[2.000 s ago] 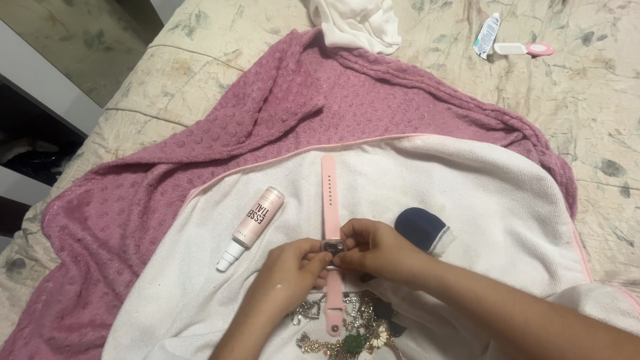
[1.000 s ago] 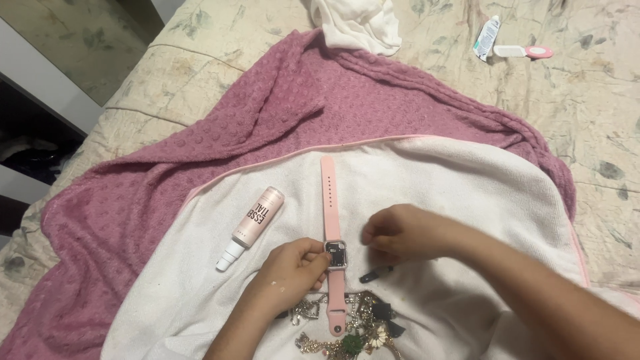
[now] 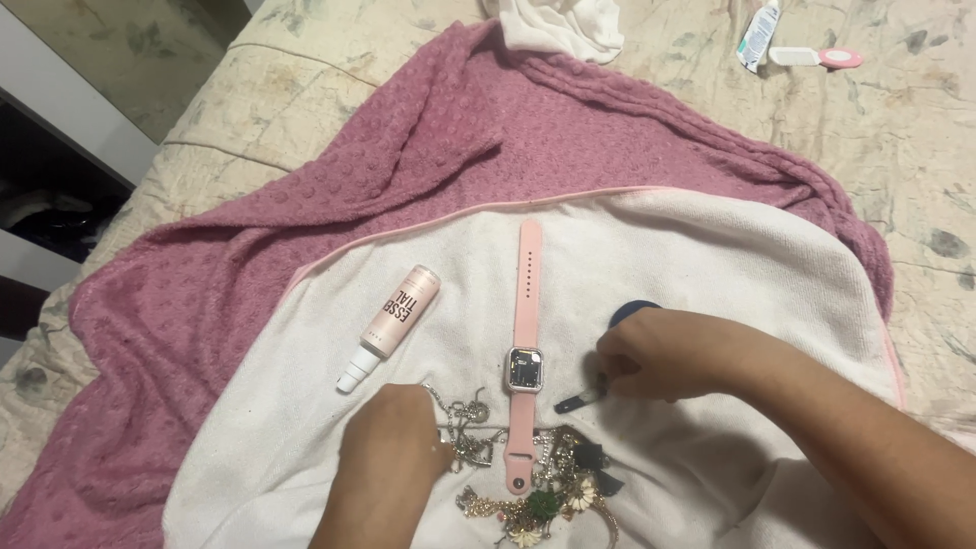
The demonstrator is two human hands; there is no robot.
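A smartwatch [image 3: 525,369] with a pink band lies face up and stretched out on a white towel [image 3: 450,236]. My left hand [image 3: 396,450] is at the left edge of a heap of jewelry [image 3: 545,499], its fingers by a silver chain [image 3: 457,415]; whether it grips the chain cannot be told. My right hand [image 3: 656,354] is right of the watch, fingers bent, over a small dark object with a clear part [image 3: 573,402]; its grip is hidden. Behind this hand a dark blue rounded item [image 3: 634,311] shows partly. A pink spray bottle [image 3: 400,313] lies left of the watch.
A pink dotted blanket [image 3: 427,145] spreads beyond the towel on a bed with a floral cover [image 3: 686,38]. At the far side lie a white cloth [image 3: 564,27], a tube [image 3: 759,36] and a pink-handled foot file or brush [image 3: 816,57]. Dark open shelving stands at left.
Two seconds ago both hands were at the watch. My right hand has moved right, away from it. My left hand has let go of the watch and moved left and down to the jewelry.
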